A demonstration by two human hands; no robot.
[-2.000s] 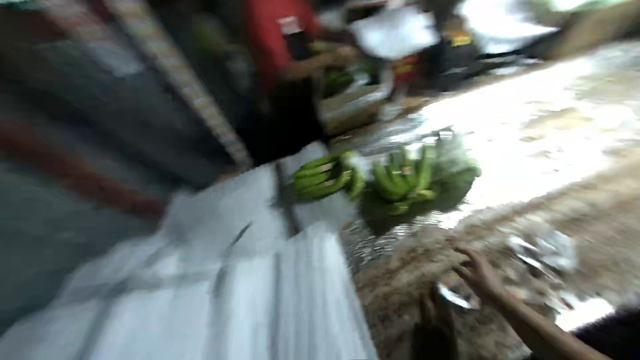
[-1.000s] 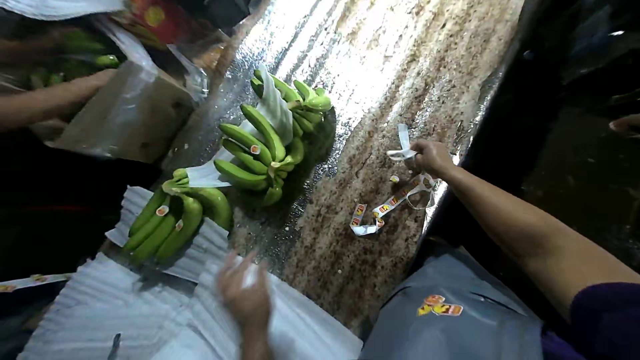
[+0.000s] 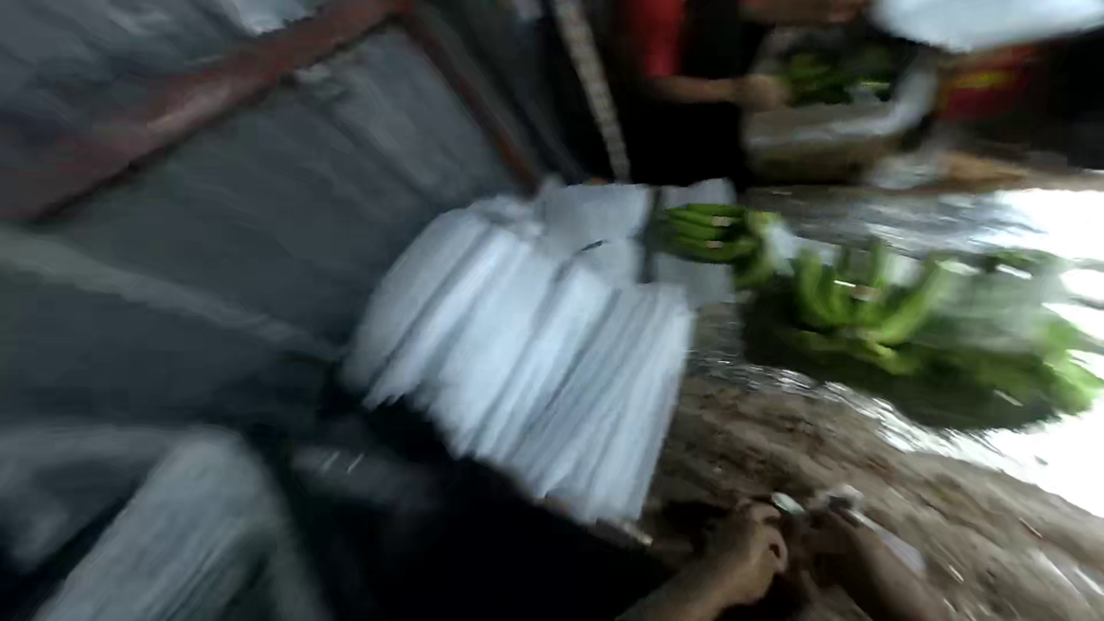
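Observation:
My left hand (image 3: 746,552) and my right hand (image 3: 849,548) are close together over the wet tabletop (image 3: 940,483), low in the blurred view. Something small and whitish lies between their fingers, perhaps the sticker strip; which hand holds it cannot be told. Left of them rests a stack of white foam sheets (image 3: 552,362). At the stack's far end a green banana bunch (image 3: 711,233) with stickers lies on foam. Another bunch (image 3: 862,302) sits on the tabletop to its right, with more green bananas (image 3: 1018,371) beside it under pale wrapping.
Across the table, a person (image 3: 690,86) in red and black reaches towards a box (image 3: 828,142) with green bananas inside. A grey wall (image 3: 259,190) with a reddish beam (image 3: 198,103) stands on the left. A pale blurred object (image 3: 172,526) is at the lower left.
The view has swung left. My hands, apart one second ago, are now close together; the left was then over the foam sheets and the right held a white strip.

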